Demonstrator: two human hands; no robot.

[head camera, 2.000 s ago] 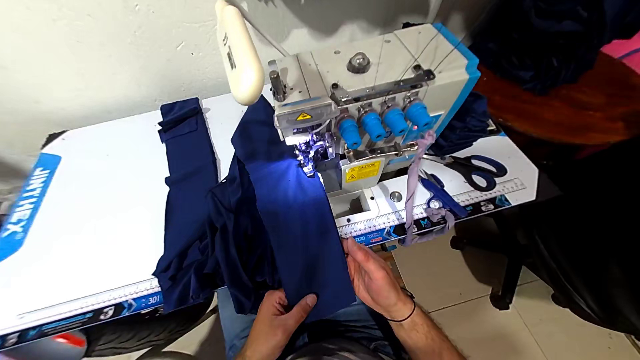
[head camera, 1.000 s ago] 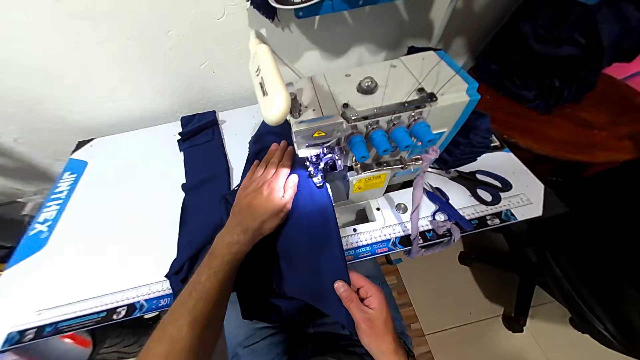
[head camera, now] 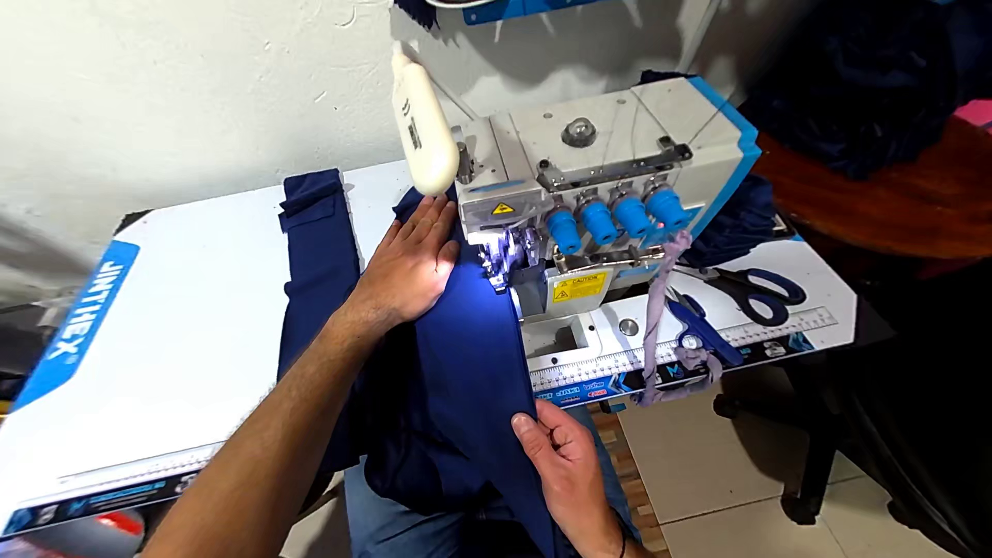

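Observation:
Navy blue fabric (head camera: 473, 364) runs from under the presser foot of a white and blue overlock sewing machine (head camera: 597, 155) down over the table edge onto my lap. My left hand (head camera: 415, 260) lies flat on the fabric, left of the lit needle area, fingers pointing toward the back. Near the front edge of the table my right hand (head camera: 562, 465) pinches the fabric's right edge between thumb and fingers. A folded navy strip (head camera: 318, 256) lies to the left of my left hand.
Large dark-handled scissors (head camera: 759, 294) and blue-handled snips (head camera: 705, 329) lie right of the machine. A lilac cloth strip (head camera: 657, 310) hangs there over the table edge. A cream lamp (head camera: 425, 124) stands over the machine's left end. Dark fabric (head camera: 852, 85) is heaped on a brown table.
My left hand has gone from the lower end of the fabric up to beside the needle area. My right hand remains at the fabric's right edge.

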